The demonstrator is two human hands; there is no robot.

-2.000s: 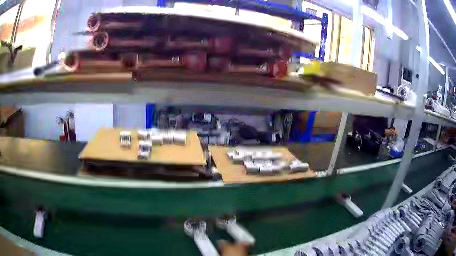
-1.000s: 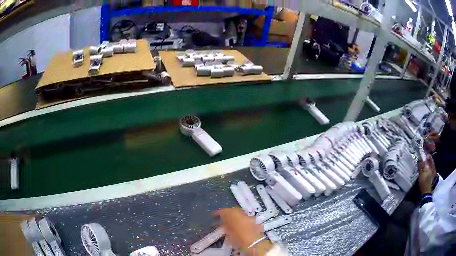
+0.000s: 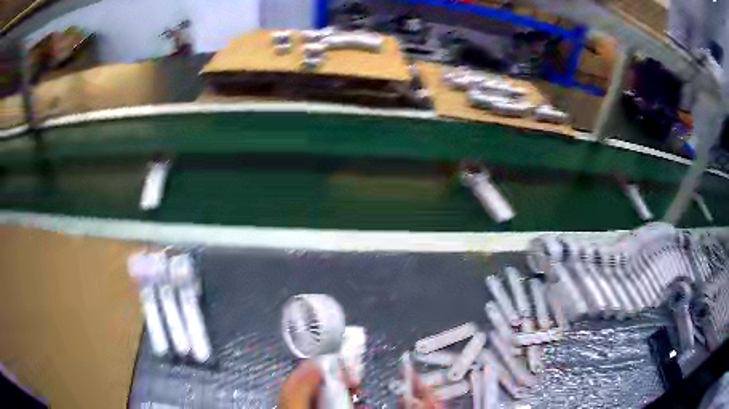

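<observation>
A white handheld fan (image 3: 313, 325) stands out at bottom centre, its round grille head up. My left hand (image 3: 300, 387) is closed around its handle at the bottom edge. A lumpy white thing (image 3: 352, 348), perhaps the padded hammer head, shows just right of the fan. My right hand (image 3: 425, 393) is blurred and cut off by the bottom edge, at the left side of the loose pile of white handle covers (image 3: 468, 356). A narrow white strip touches its fingers; whether it is gripped cannot be told.
Three fans (image 3: 173, 307) lie side by side next to the cardboard sheet (image 3: 68, 307). A long row of fans (image 3: 611, 279) and a black phone (image 3: 664, 356) are at right. Beyond the bench, the green conveyor belt (image 3: 312, 192) carries spaced fans. A post rises at far right.
The view has swung left and down to the bench. My left hand has come into view holding a fan. My right hand is now at the pile's left side, lower in the picture.
</observation>
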